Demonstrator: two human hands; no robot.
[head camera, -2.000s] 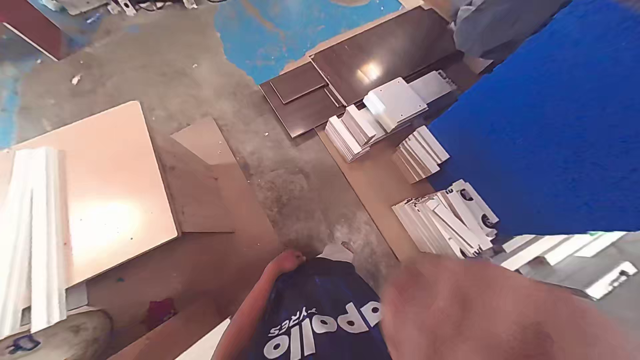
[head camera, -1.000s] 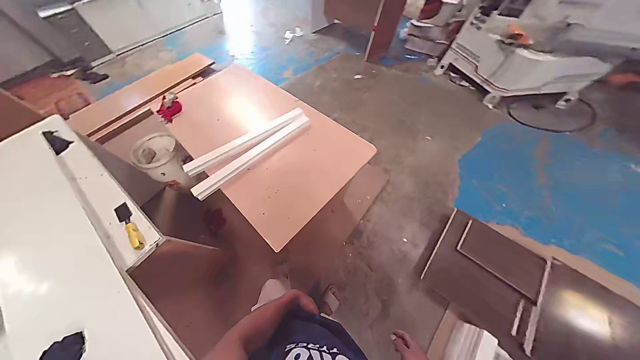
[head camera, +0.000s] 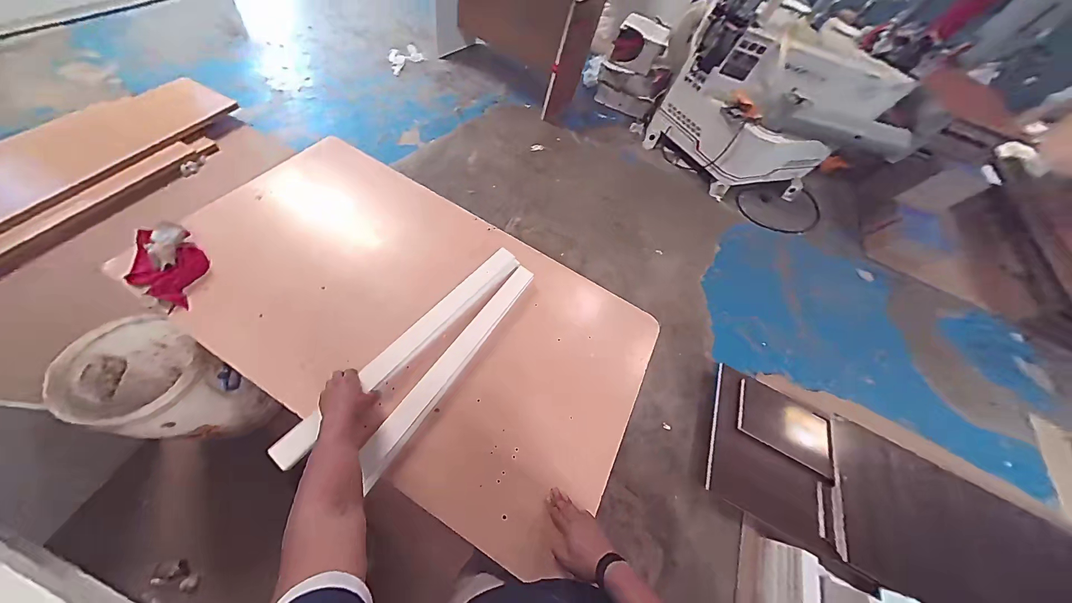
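A large tan laminated board (head camera: 402, 243) with rounded corners lies in front of me. Two long white strips (head camera: 452, 314) rest on it in a narrow V. My left hand (head camera: 345, 402) is on the left strip near its close end, its fingers curled over the edge. The second strip (head camera: 452, 360) lies just right of that hand. My right hand (head camera: 574, 532), with a dark band at the wrist, rests palm down on the board's near right corner, its fingers apart and nothing held. A red cloth (head camera: 167, 272) lies at the board's left corner.
A dirty white bucket (head camera: 126, 377) stands at the left below the board. More boards (head camera: 109, 151) lie at the far left. Dark brown panels (head camera: 921, 494) are stacked on the floor at the right. A white wheeled machine (head camera: 737, 126) stands farther back.
The view has swung left and moved nearer the tan board. My left hand has come onto a white strip and my right hand onto the board's near corner.
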